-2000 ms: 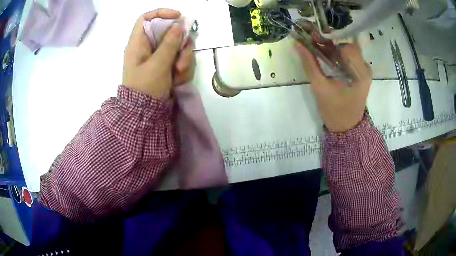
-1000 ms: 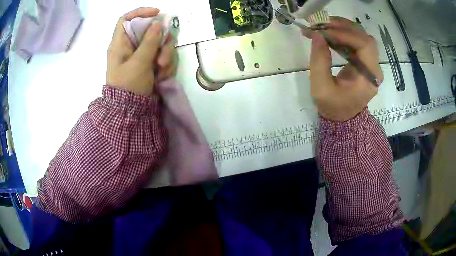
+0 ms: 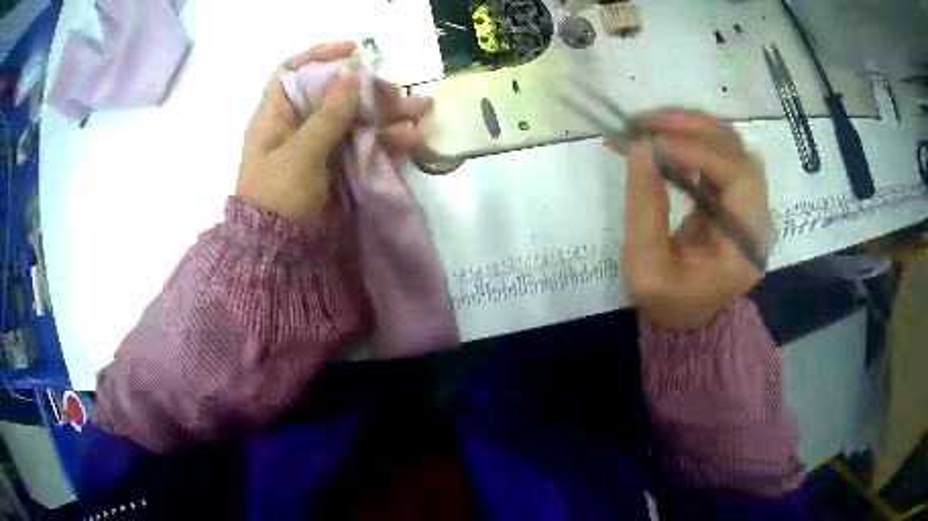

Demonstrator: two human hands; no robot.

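Note:
My left hand [image 3: 295, 142] is closed on a pale pink-lilac cloth piece [image 3: 407, 265], which hangs down to the table's front edge. My right hand [image 3: 697, 214] holds slim grey tweezers [image 3: 702, 193] over the front of the machine bed. Their two legs point up and left, apart and blurred, and nothing clear shows between them. The dark hook opening [image 3: 494, 31], with yellow-green lit metal, lies beyond both hands. A round metal part [image 3: 577, 32] and a ribbed brass-coloured cylinder [image 3: 619, 17] lie on the bed to its right.
The machine bed [image 3: 672, 87] spans the back. Thread snips [image 3: 792, 112] and a dark-handled screwdriver [image 3: 850, 153] lie at the right. Another lilac cloth [image 3: 120, 56] lies upper left. A printed ruler [image 3: 539, 275] runs along the table's front. Blue trays stand at the left edge.
My right hand with the tweezers has moved away from the hook area toward the table's front. The ribbed cylinder, earlier at my right fingers, now sits on the bed. Some left fingers have spread.

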